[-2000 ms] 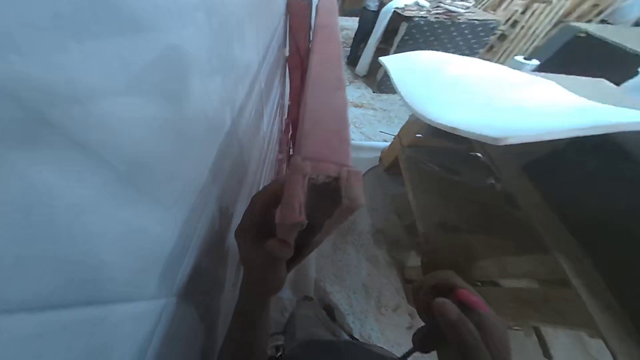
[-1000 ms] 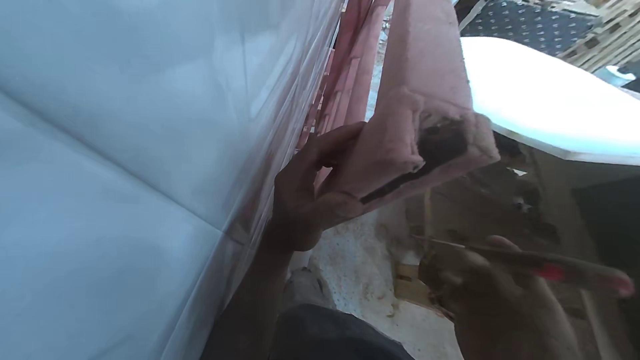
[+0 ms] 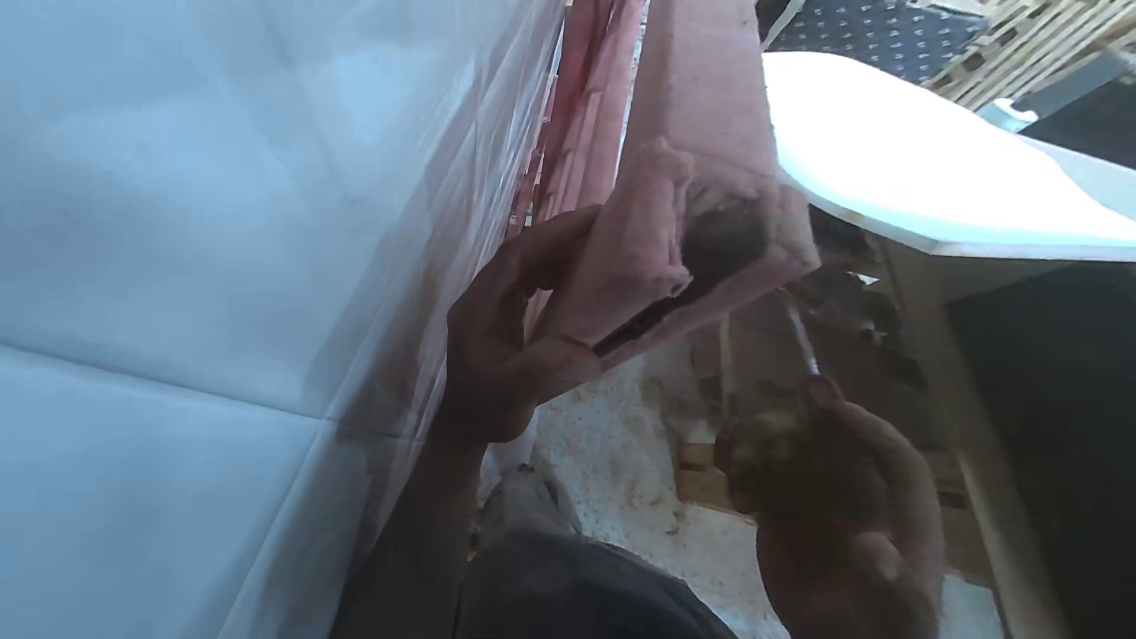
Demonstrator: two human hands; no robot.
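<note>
A long part covered in pink fabric reaches down from the top centre, its near end open and dark inside, with folded fabric edges. My left hand grips the left side of that end, thumb on its lower edge and fingers behind it. Below and to the right, my right hand is closed around a tool whose handle is mostly hidden in the fist. The tool's thin metal shaft points up toward the fabric end, apart from it as far as I can tell; its exact kind is unclear.
Plastic-wrapped pale panels fill the left side. More pink-covered parts stand behind my left hand. On the right, a white curved sheet lies over a dark wooden structure. Wooden slats are at the top right, and dusty floor shows below.
The tool lay across my right hand, pointing left, a second ago; now its shaft points upward. My left hand keeps its hold on the fabric-covered end.
</note>
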